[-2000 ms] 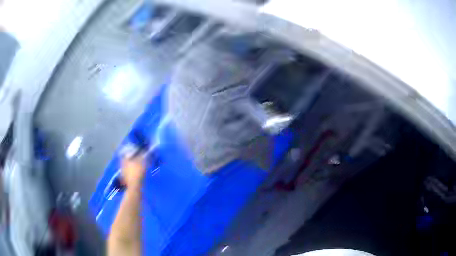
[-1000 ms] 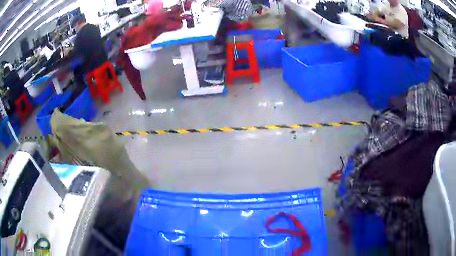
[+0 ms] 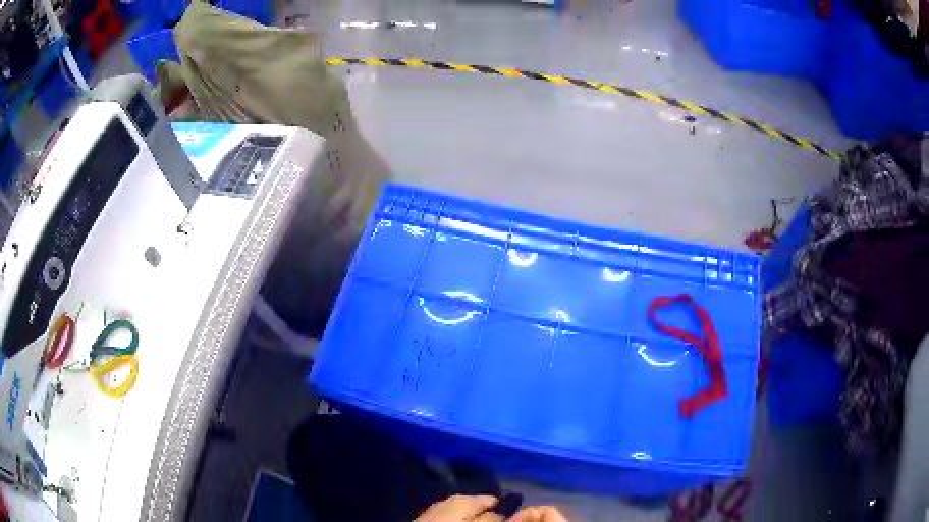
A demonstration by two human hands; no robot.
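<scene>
My left hand point(image 3: 458, 508) and my right hand point(image 3: 538, 513) show small at the bottom edge, close together and mostly cut off. A small dark thing point(image 3: 506, 503) shows between them; whether either hand grips it cannot be told. Just beyond the hands is a large blue plastic crate point(image 3: 489, 347) with a flat, lid-like surface. A thin red fabric strip point(image 3: 708, 352) lies in a loop on its right part.
A white sewing machine point(image 3: 219, 275) stands on the left, with yellow and green handled snips point(image 3: 114, 357) on it. Khaki cloth point(image 3: 275, 82) hangs behind it. Plaid cloth point(image 3: 876, 199) is at right. Yellow-black tape point(image 3: 570, 82) crosses the floor; more blue crates point(image 3: 754, 36) stand beyond.
The view has tilted down and turned, bringing more of the crate and machine into sight. Both hands now show at the bottom edge; neither showed a second ago.
</scene>
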